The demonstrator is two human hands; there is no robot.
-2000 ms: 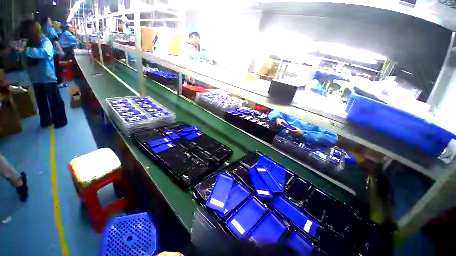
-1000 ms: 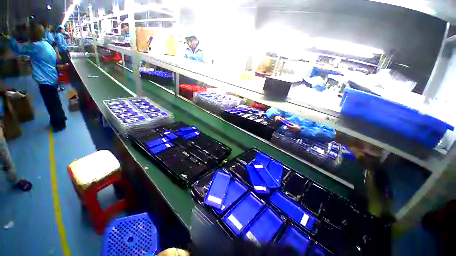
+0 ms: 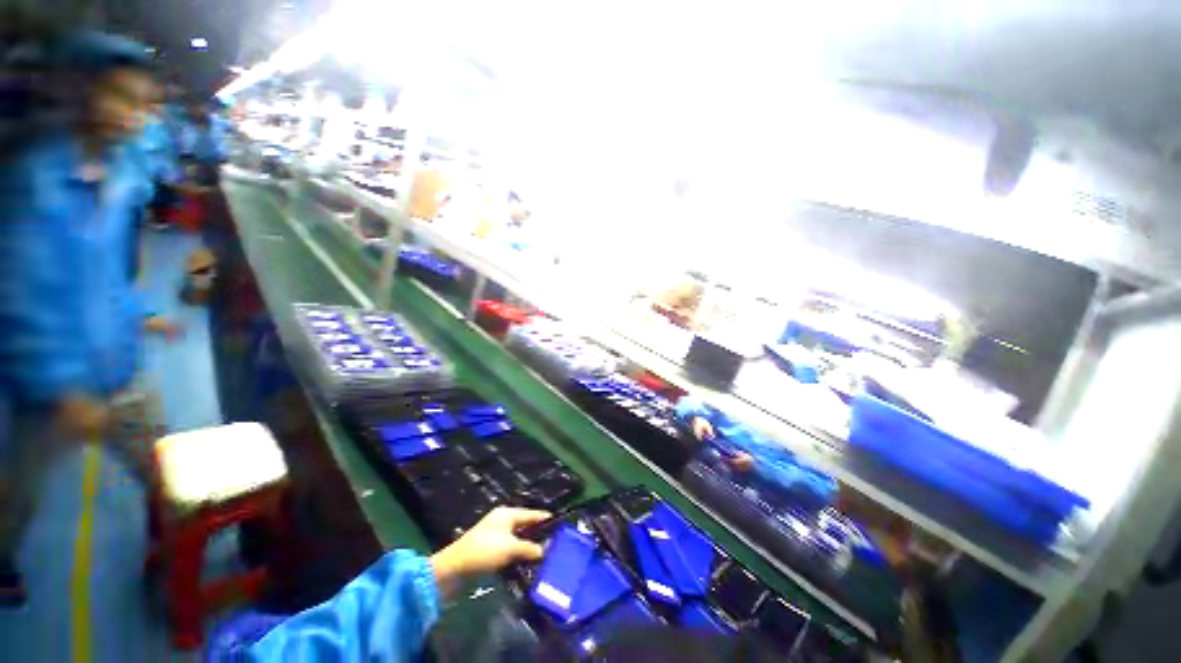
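Note:
A black blister tray lies on the green bench at the bottom centre, cut off by the lower edge. Blue back covers with small white labels lie in and across its pockets, some tilted over each other. My left hand, bare with a light-blue sleeve, grips the tray's left rim beside the leftmost cover; blur hides the exact finger contact. My right hand is not in view. A second black blister tray with several blue covers lies just beyond, with stacked clear trays of phones behind it.
A person in blue stands close at left. A red stool with a pale top stands beside the bench. Across the belt, another worker's blue sleeve is over trays. A blue bin sits on the white shelf above.
My left hand has come up from the bottom edge to the near black tray's rim. The view has shifted and blurred. A person in blue now appears large at left.

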